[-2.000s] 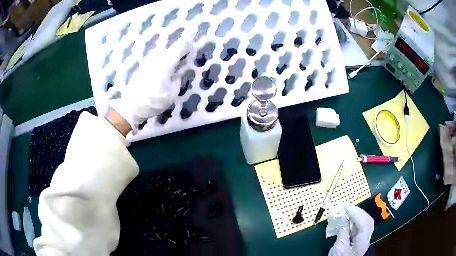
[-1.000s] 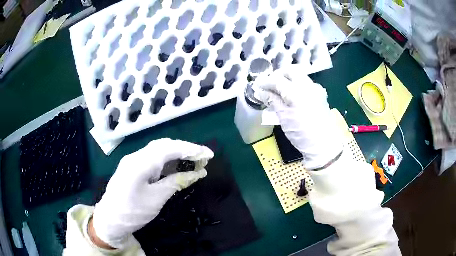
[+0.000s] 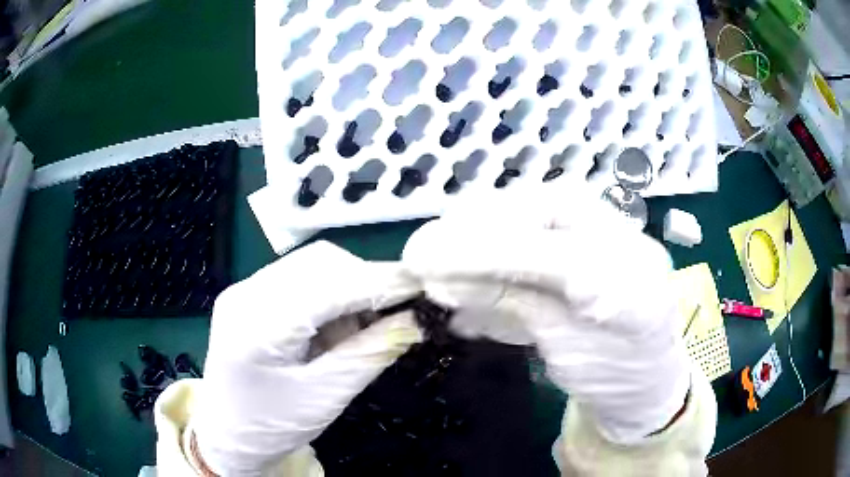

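Observation:
My left hand (image 3: 289, 345), in a white glove, holds a black earbud (image 3: 431, 317) between thumb and fingers above the black foam pad (image 3: 503, 410). My right hand (image 3: 568, 307), also in a white glove, has its fingertips against the same earbud; whether a wiping cloth is in them is hidden by blur and white on white. A loose heap of earbuds lies on the pad below. The white foam tray (image 3: 559, 200) lies behind my hands, with earbuds in many cutouts of its nearer rows.
The black foam tray (image 3: 149, 233) is at left, with several loose earbuds (image 3: 154, 377) near it. The dispenser bottle's open metal lid (image 3: 634, 170) shows behind my right hand. At right are a dotted card (image 3: 713, 349), pink marker (image 3: 746, 309), yellow tape ring (image 3: 762, 259) and power supply (image 3: 802, 158).
My right hand has left the bottle and come to my left hand at the earbud. The view has shifted, so the tray and bottle appear further right.

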